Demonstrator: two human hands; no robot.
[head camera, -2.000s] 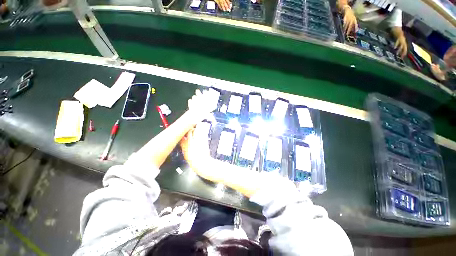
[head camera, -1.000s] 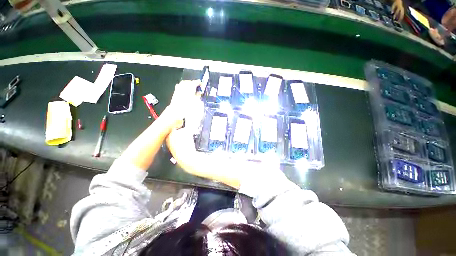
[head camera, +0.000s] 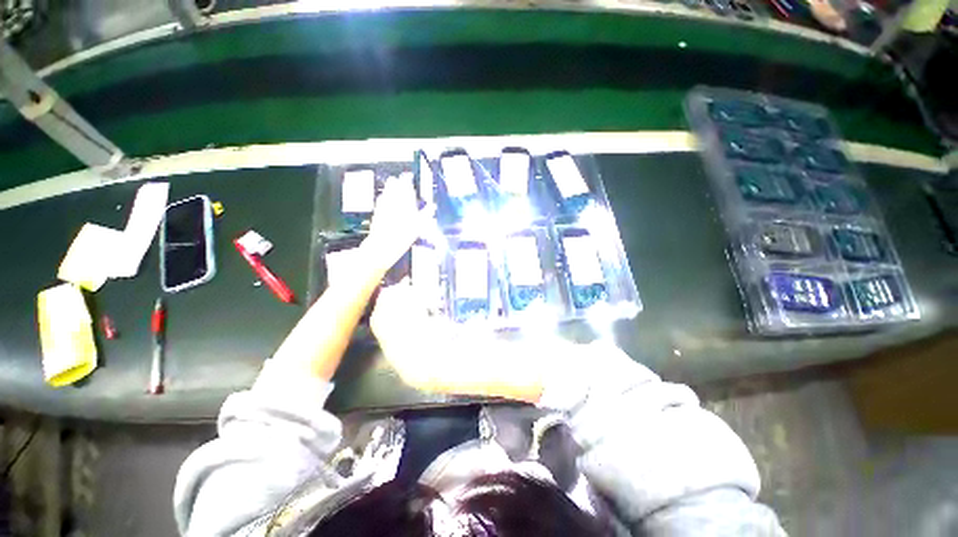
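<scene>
A clear blister tray (head camera: 628, 304) holds two rows of keypad phones, several with white screen faces, such as the phone (head camera: 584, 267) at the lower right. My left hand (head camera: 395, 218) is over the tray's left half, with its fingers against a dark phone (head camera: 423, 178) that stands tilted nearly edge-on in the upper row. My left hand appears to grip it. My right hand (head camera: 420, 330) is at the tray's lower edge, strongly overexposed; its fingers and any hold are unclear. Glare and my hands partly hide the lower left pockets.
Stacked blister trays (head camera: 744, 257) with phones lie at right. At left lie a smartphone (head camera: 188, 243), paper sheets (head camera: 137, 236), a yellow pad or cloth (head camera: 65, 336), a pen (head camera: 158, 346) and a red marker (head camera: 271, 275). A green belt (head camera: 473, 79) runs behind a pale rail.
The view has shifted, so the tray appears further left. The upper leftmost phone now lies flat in its pocket; my left hand has moved right to the second one, now tilted edge-on.
</scene>
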